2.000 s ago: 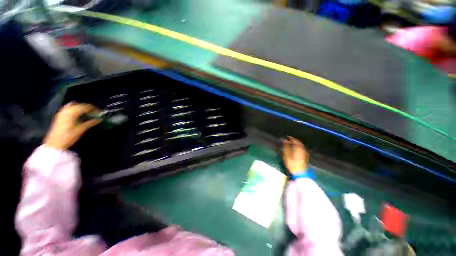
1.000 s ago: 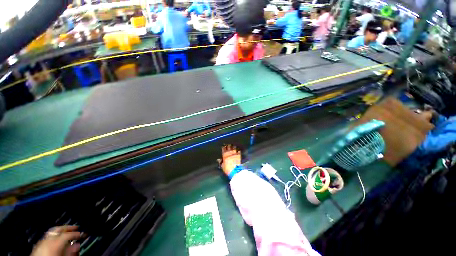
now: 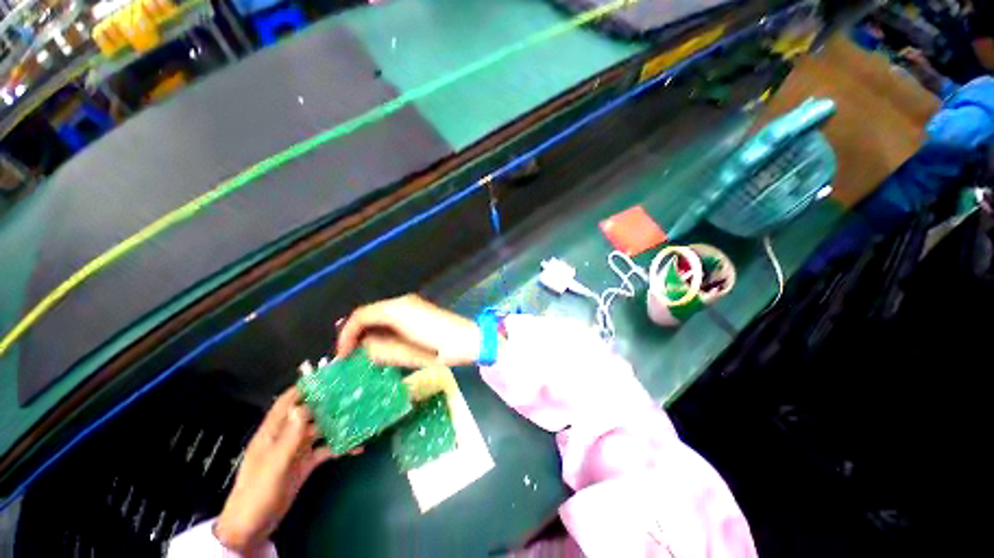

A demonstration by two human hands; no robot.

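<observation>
A green circuit board (image 3: 358, 401) with pale dots is held up, tilted, over the bench in front of me. My left hand (image 3: 281, 456) grips it by its left and lower edge. My right hand (image 3: 401, 331) is at its upper edge, fingers bent onto the board's top corner; the fingertips are partly hidden and blurred. A blue strap (image 3: 488, 336) is round my right wrist. Below and right of the board, a second green piece (image 3: 427, 434) lies on a white sheet (image 3: 462, 466), partly covered by the held board.
A black compartment tray (image 3: 142, 480) is at lower left. At right are a white plug (image 3: 558, 275) with curled cable, a red square (image 3: 632, 230), tape rings on a container (image 3: 676, 277) and a blue-green fan (image 3: 768, 174). A dark strip runs behind the bench below a raised shelf (image 3: 240, 164). Another person's blue sleeve (image 3: 910, 218) shows far right.
My left hand has come from the tray at lower left and now holds a green board. My right hand has moved left and down from the dark strip to that board. The view has tilted.
</observation>
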